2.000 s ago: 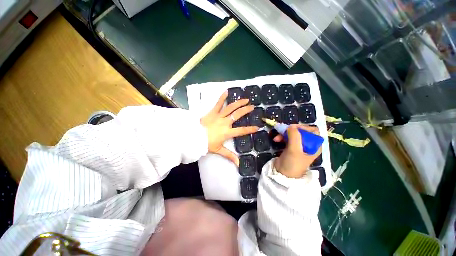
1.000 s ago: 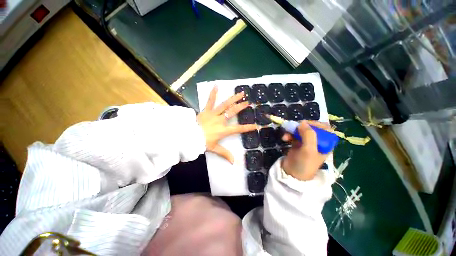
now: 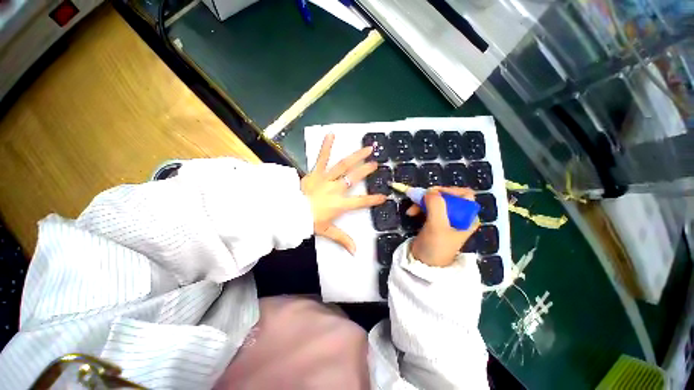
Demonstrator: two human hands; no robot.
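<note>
A white sheet [image 3: 335, 280] lies at the bench edge with rows of rounded black parts [image 3: 426, 145] on it. My left hand [image 3: 339, 194] lies flat with fingers spread on the sheet's left side, its fingertips at the first column of parts. My right hand [image 3: 441, 232] holds a blue-bodied tool [image 3: 460, 211] like a pen. Its yellowish tip is at a part in the second row, first column, just right of my left fingertips. My right hand and sleeve hide several parts in the lower rows.
A long pale yellow strip [image 3: 323, 84] lies behind the sheet on the green bench [image 3: 236, 76]. Yellowish tape strips [image 3: 539, 218] and white branched pieces [image 3: 533, 314] lie to the right. Clear plastic racks [image 3: 586, 99] stand behind right. A lime-green slatted box [image 3: 630, 375] is at lower right, a wooden board [image 3: 114, 114] at left.
The blue tool's tip has moved left along the second row to the first column. My left hand has slid slightly left relative to the parts and stays spread. The view has shifted a little.
</note>
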